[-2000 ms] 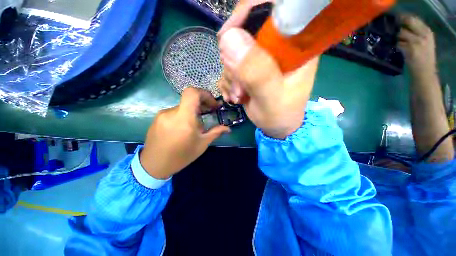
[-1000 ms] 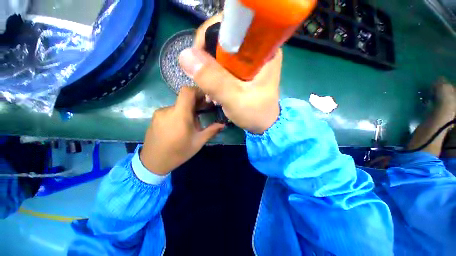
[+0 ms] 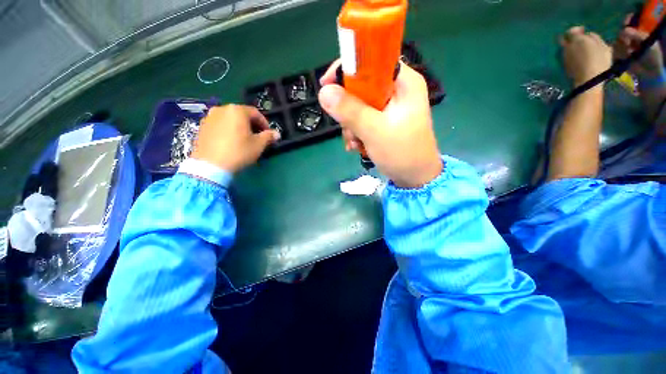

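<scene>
My right hand point(image 3: 398, 124) is shut on the orange electric screwdriver point(image 3: 372, 51), held upright over the bench with its dark nose pointing down. My left hand point(image 3: 230, 137) is at the left end of the black compartment tray point(image 3: 321, 136), thumb and finger at a unit point(image 3: 275, 130) in the front left pocket. Whether the fingers grip the unit cannot be told. Other pockets hold small dark units with shiny parts. The right hand and screwdriver hide part of the tray. The round screw tray is not visible.
A purple bin point(image 3: 155, 139) of silver parts stands left of my left hand. Further left is a blue disc point(image 3: 125, 196) with a flat sheet point(image 3: 85, 182), plastic bag and crumpled white item. White scrap point(image 3: 359, 185) lies in front of the tray. Another person's forearm point(image 3: 577, 139) and black cord are at right.
The view has shifted. My left hand has left the spot by the bench edge where it held a dark housing and is now at the tray. My right hand has lifted the screwdriver away from there.
</scene>
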